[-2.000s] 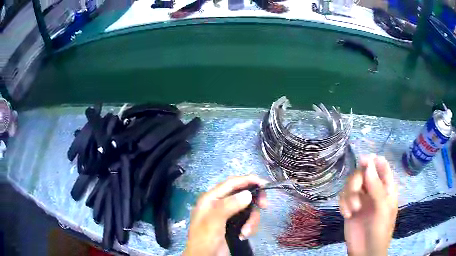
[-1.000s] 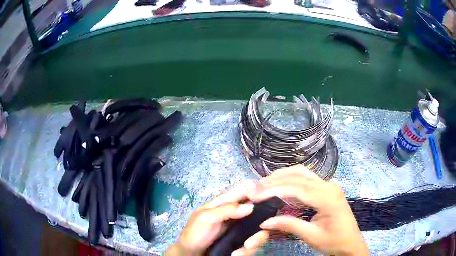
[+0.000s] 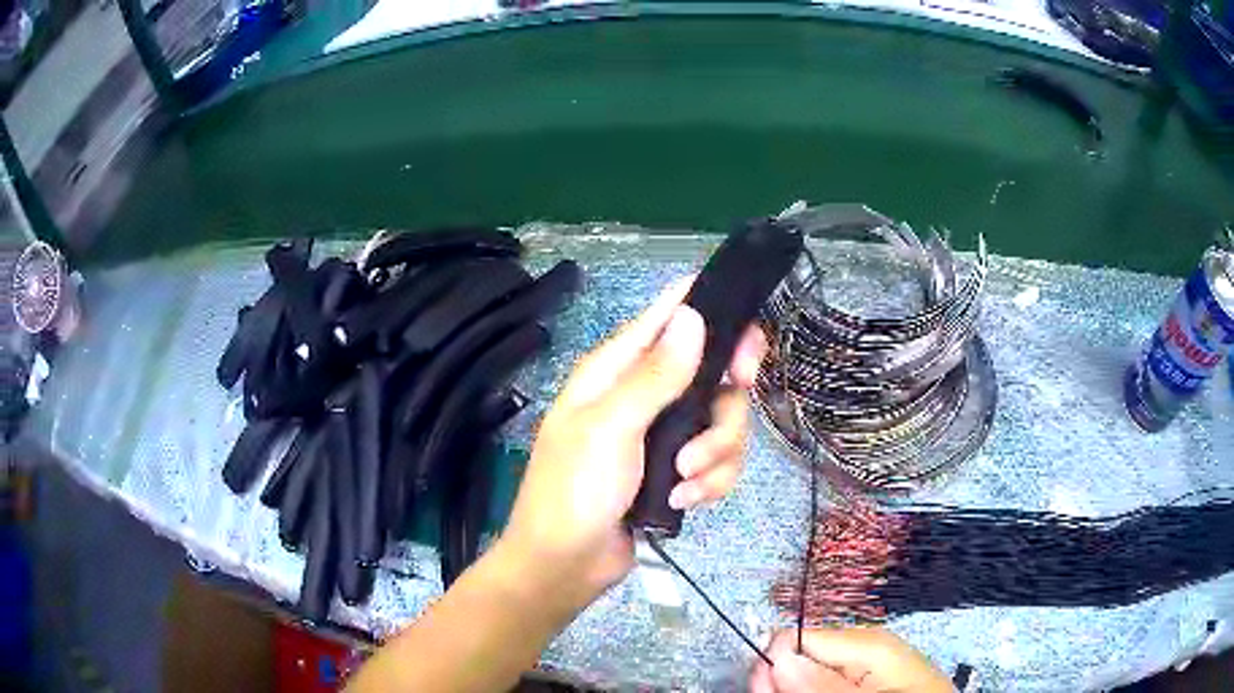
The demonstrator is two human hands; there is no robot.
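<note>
My left hand [image 3: 629,420] is closed around a black headband sleeve [image 3: 724,318], held tilted with its upper end beside the steel strips. A thin black wire [image 3: 711,597] comes out of the sleeve's lower end and runs to my right hand [image 3: 846,666], at the bottom edge and partly cut off. Its fingertips pinch the wire. Another thin black strand [image 3: 811,548] rises from those fingertips toward the sleeve's upper end. The nested steel headband strips [image 3: 880,366] lie just right of the sleeve. The wire bundle [image 3: 1056,555] lies below them, red-copper ends toward the centre.
A pile of black sleeves [image 3: 372,366] lies at left. The aerosol can [image 3: 1188,345] stands at the right edge. The green belt [image 3: 596,149] runs behind the bench, with one dark curved piece [image 3: 1053,102] on it. A small fan [image 3: 41,288] is at far left.
The sleeve has been raised and tilted in my left hand. My right hand has moved off the sleeve, down to the bottom edge, and now pinches wire below the sleeve. The view has shifted.
</note>
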